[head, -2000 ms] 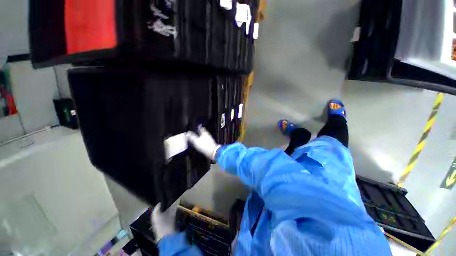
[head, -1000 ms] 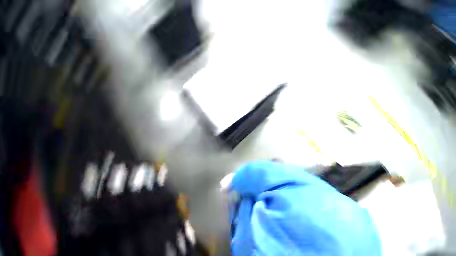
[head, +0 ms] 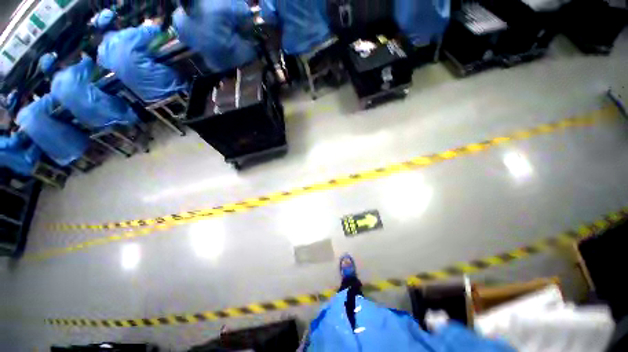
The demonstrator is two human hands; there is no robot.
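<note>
One gloved hand point(head: 436, 319) shows small and blurred at the bottom, right of my blue smock point(head: 365, 330). It looks like my right hand, and I cannot tell whether it holds anything. My left hand is not in view. An open carton point(head: 516, 292) with white, blurred contents point(head: 544, 320) lies near that hand at the bottom right. My foot in a blue shoe point(head: 347, 265) is on the grey floor, close to a yellow-black tape line.
Black wheeled bins point(head: 251, 141) point(head: 380, 79) stand across the lane. Several people in blue smocks point(head: 134, 58) sit along a bench at the upper left. Yellow-black tape point(head: 323, 185) crosses the floor, with a green-yellow arrow sign point(head: 361, 223) and a grey patch point(head: 313, 252). Black bins point(head: 262, 335) line the bottom.
The view has swung from the stacked black totes to the lane and the seated workers. The hand is no longer at the totes' white label; the left hand has left the view.
</note>
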